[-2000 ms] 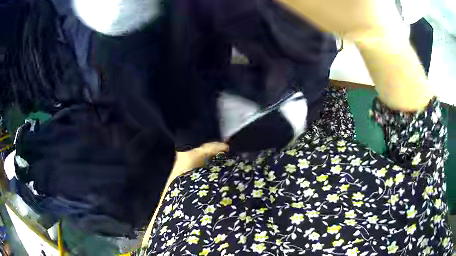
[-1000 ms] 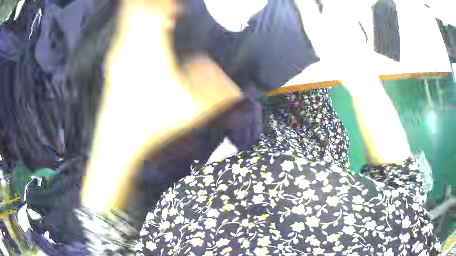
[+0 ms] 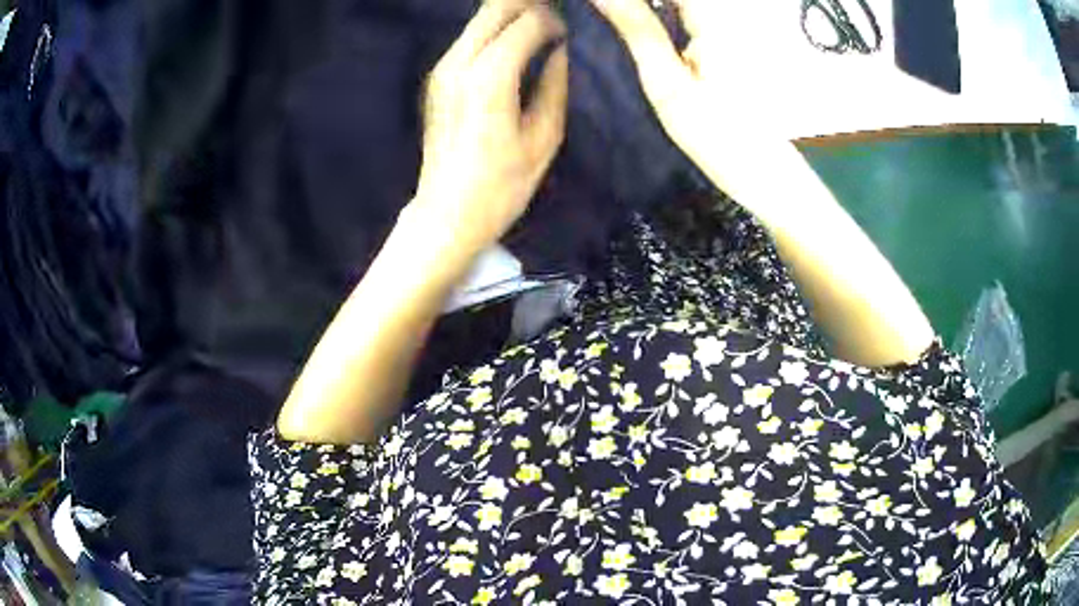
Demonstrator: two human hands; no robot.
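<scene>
A dark navy garment (image 3: 296, 142) fills the left and middle of the view and hangs over the lap. My left hand (image 3: 491, 118) lies over it at the top centre, fingers curled and fingertips near the top edge. My right hand (image 3: 648, 47) is to its right, partly cut off by the top edge. Whether either hand grips the cloth cannot be seen. A white pad-like piece (image 3: 489, 275) shows beside my left wrist, at the garment's lower edge above the lap. No needle or machine head is visible.
A white table (image 3: 816, 101) with a wooden edge is at the upper right. Black-handled scissors (image 3: 842, 24) and a dark flat rectangle, perhaps a phone (image 3: 926, 42), lie on it. Green floor (image 3: 947, 225) shows below. More navy cloth (image 3: 59, 213) hangs at far left.
My left hand has moved up from the lap side, after a blurred sweep across the view, to the top centre. My right hand is now beside it. The garment has shifted and the scissors have come into view.
</scene>
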